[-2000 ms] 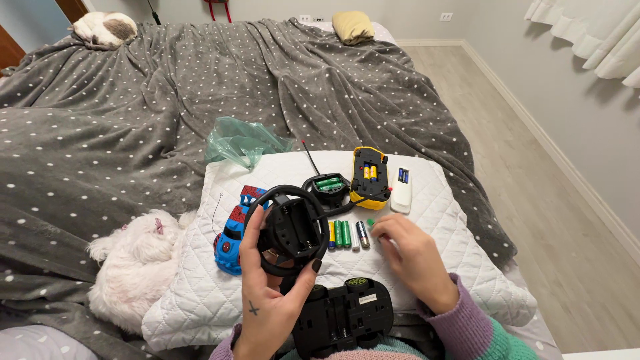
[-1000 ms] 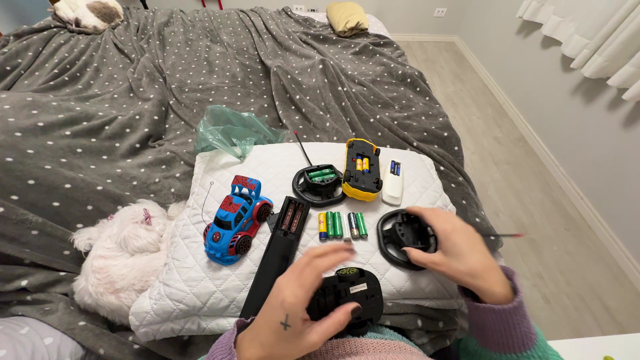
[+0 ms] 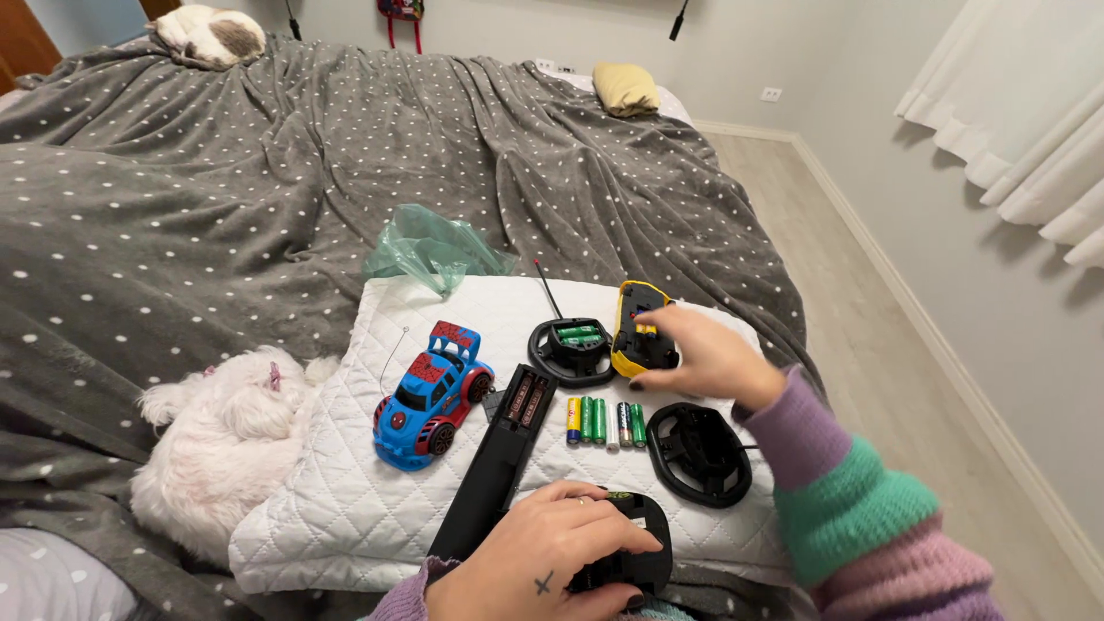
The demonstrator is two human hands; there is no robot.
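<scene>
My right hand (image 3: 711, 358) reaches over the upturned yellow toy car (image 3: 623, 355), fingers apart at its edge; whether it touches is unclear. My left hand (image 3: 565, 552) rests on an upturned black toy car (image 3: 647, 548) near my lap, partly covering it. Between them lies a row of several AA batteries (image 3: 599, 421). A black steering-wheel controller (image 3: 573, 366) shows green batteries in its compartment. Another steering-wheel controller (image 3: 700, 453), its compartment uncovered, lies right of the row. A black remote control (image 3: 493, 470) with batteries inside lies beside the blue toy car (image 3: 425, 401).
Everything lies on a white quilted pillow (image 3: 328, 483). A green plastic bag (image 3: 431, 246) is at its far edge. A white fluffy dog (image 3: 228, 457) lies at the left. A cat (image 3: 211, 36) and a yellow cushion (image 3: 625, 89) are on the far bed under a polka-dot blanket (image 3: 345, 172).
The steering-wheel controller first held in my left hand now lies right of the batteries, let go by my right hand. My right hand has moved away to the yellow car; my left is on the black car.
</scene>
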